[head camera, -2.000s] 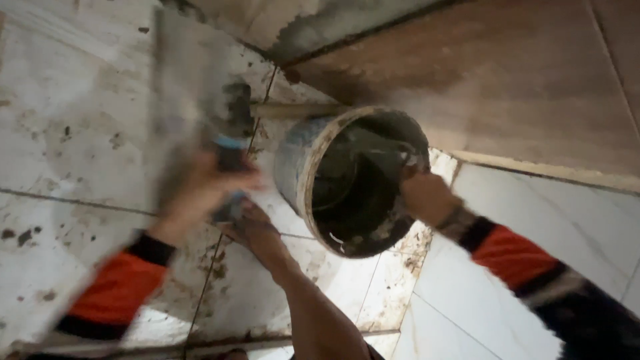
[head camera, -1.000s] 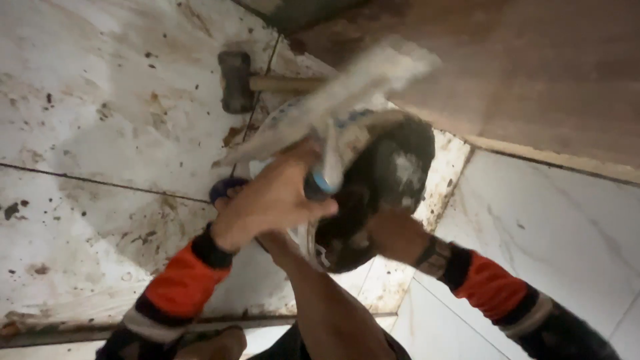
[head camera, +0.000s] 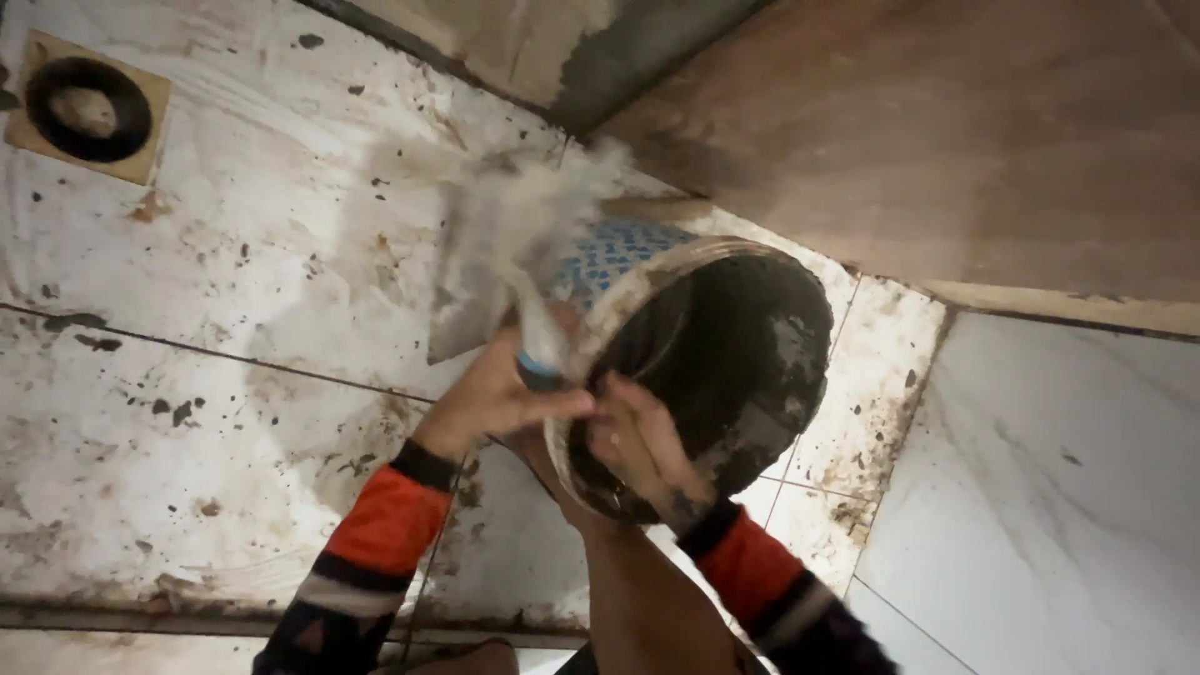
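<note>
A tilted bucket (head camera: 630, 251) with a blue-patterned side and a mortar-crusted rim lies over toward me, its dark inside showing wet grey residue. My left hand (head camera: 492, 389) grips the blue-and-dark handle of a trowel, at the bucket's left side. The trowel's flat metal blade (head camera: 469, 272) points up and left, and part of it is blurred under pale matter. At the near left rim of the bucket, my right hand (head camera: 647, 441) has its fingers bent close to the trowel handle; whether it holds anything is blurred.
Dirty white floor tiles (head camera: 309, 450) with scattered crumbs spread at the left. A square floor drain piece with a black ring (head camera: 89, 110) is at the upper left. A brown panel (head camera: 919, 150) borders the upper right. My bare leg (head camera: 637, 591) stands just below the bucket.
My left hand has moved from in front of the bucket's opening to its left side, with the trowel. My right hand has moved left to the near rim. The view has shifted.
</note>
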